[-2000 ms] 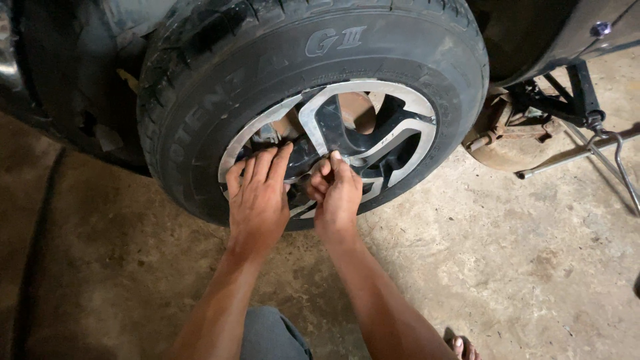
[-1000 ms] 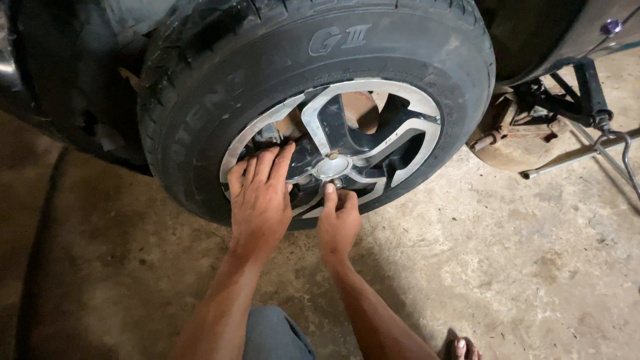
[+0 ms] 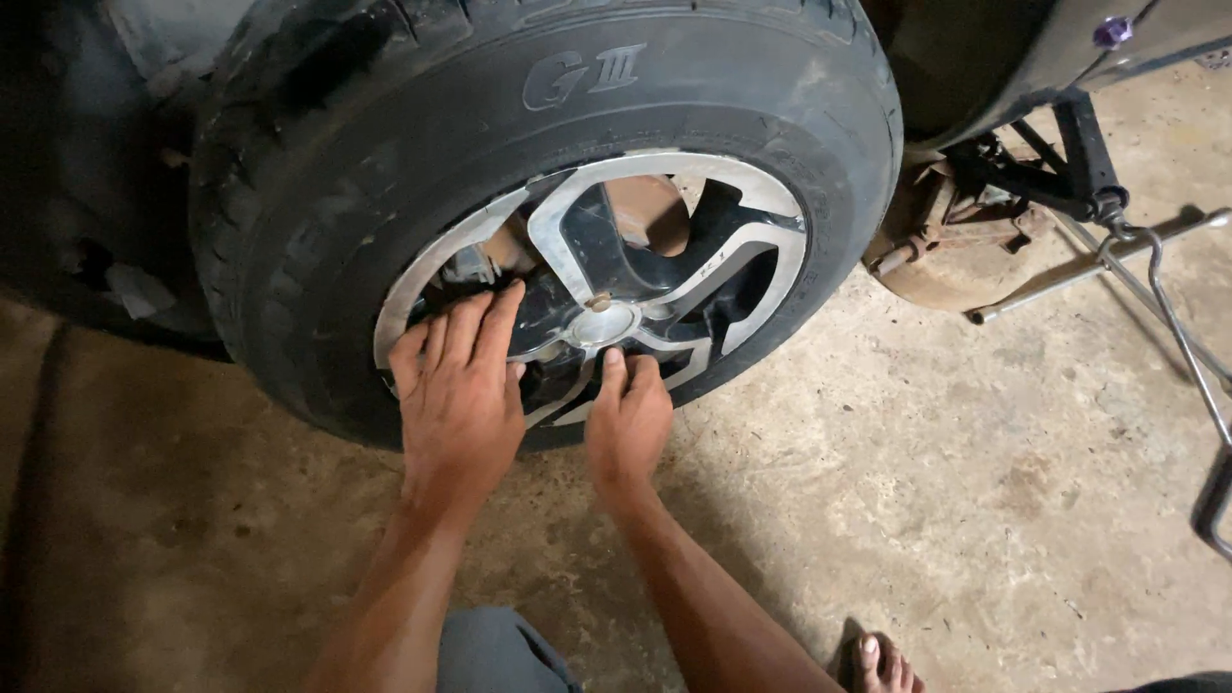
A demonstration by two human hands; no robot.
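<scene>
A car tyre (image 3: 539,125) on a black and silver alloy wheel (image 3: 568,241) fills the upper middle of the head view, tilted, beside the car. My left hand (image 3: 462,395) lies over the wheel's lower left spokes, its fingers bent onto the rim and spoke. My right hand (image 3: 630,414) is at the wheel's lower middle, thumb tip just below the round centre cap (image 3: 603,325), fingers curled; whether it holds a small part cannot be seen. A brownish lug nut or bolt (image 3: 600,302) shows just above the cap.
A black scissor jack (image 3: 1088,159) stands under the car sill at right, with its crank handle (image 3: 1169,298) attached. A cross-shaped lug wrench (image 3: 1049,287) lies near a rusty brake disc and caliper (image 3: 962,241) on the concrete floor (image 3: 924,462). A bare foot (image 3: 881,664) is at the bottom.
My right hand has moved down from the wheel's centre, uncovering the cap. My left hand has stayed on the spokes.
</scene>
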